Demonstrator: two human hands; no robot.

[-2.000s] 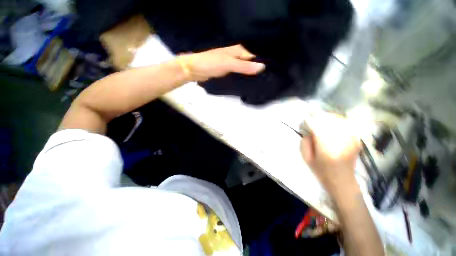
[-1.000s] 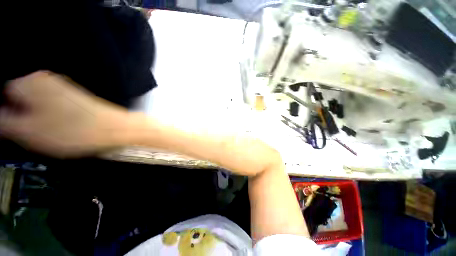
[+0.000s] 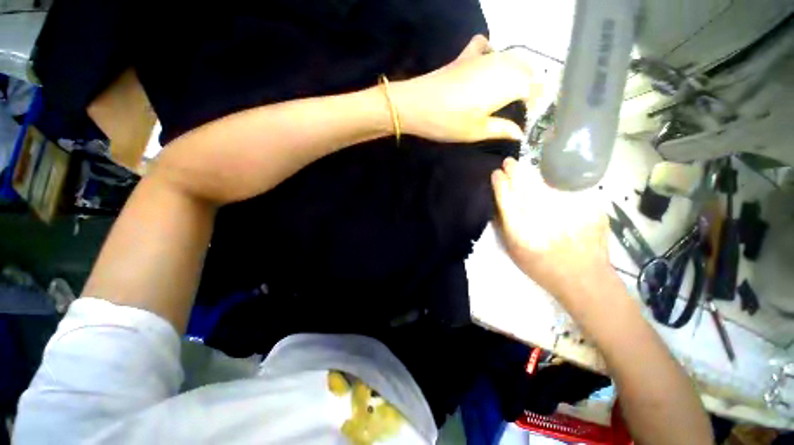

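A large black garment piece [image 3: 348, 209] covers the table's left part and hangs over its front edge onto the lap. My left hand [image 3: 466, 97], with a yellow band at its wrist, lies on the cloth, thumb and fingers spread around a patch of it; its grip is unclear. My right hand [image 3: 553, 217] is at the cloth's right edge, fingertips closed on it just below my left thumb. The sewing machine's grey translucent tube [image 3: 594, 96] stands beside both hands and overlaps my right hand. Needle and foot are not clearly visible.
Shears [image 3: 670, 282] with black handles, a reddish thin tool [image 3: 722, 333] and dark tools lie right of my right hand. The machine body [image 3: 740, 130] is at upper right. A red basket [image 3: 579, 428] sits below the table edge.
The black cloth now spreads across the table's middle and over the lap. Both hands have come together at its right edge by the machine. The view has shifted.
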